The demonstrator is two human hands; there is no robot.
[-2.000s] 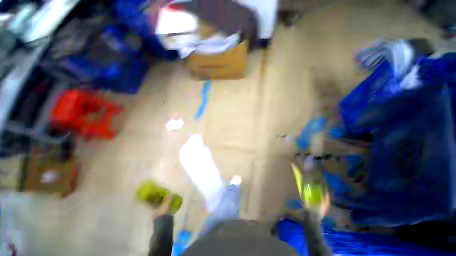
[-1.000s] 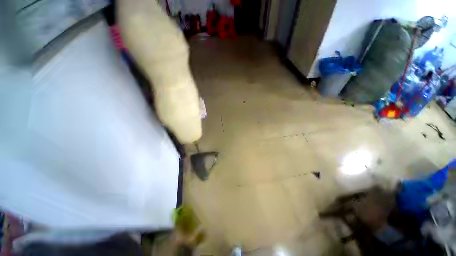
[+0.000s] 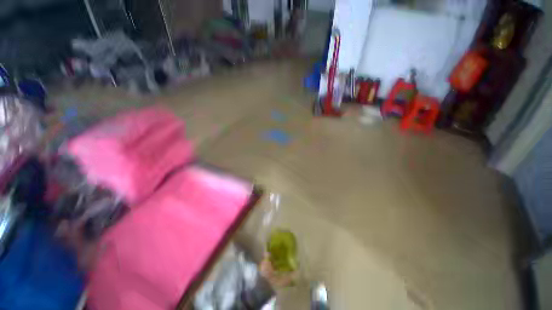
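A yellow-green see-through drinking bottle (image 3: 282, 250) shows at the lower middle of the head view, blurred. My left hand (image 3: 274, 272) is closed around its lower part, just below and left of the bottle. The hand is small and blurred. My right hand is not in view, and the bottle lid does not show. A shoe tip (image 3: 319, 295) shows at the bottom edge, right of the bottle.
Pink cloth or board (image 3: 175, 236) lies on a table at the left, with a pink bundle behind it. Blue and grey cloth lies at the lower left. Red-orange stools (image 3: 420, 113) and a red-handled tool (image 3: 333, 79) stand by the back wall. A wall bounds the right.
The view has moved from a white table and floor to a pink-covered table and open walkway. My left hand still holds the bottle. My right hand, seen two seconds ago, is out of view.
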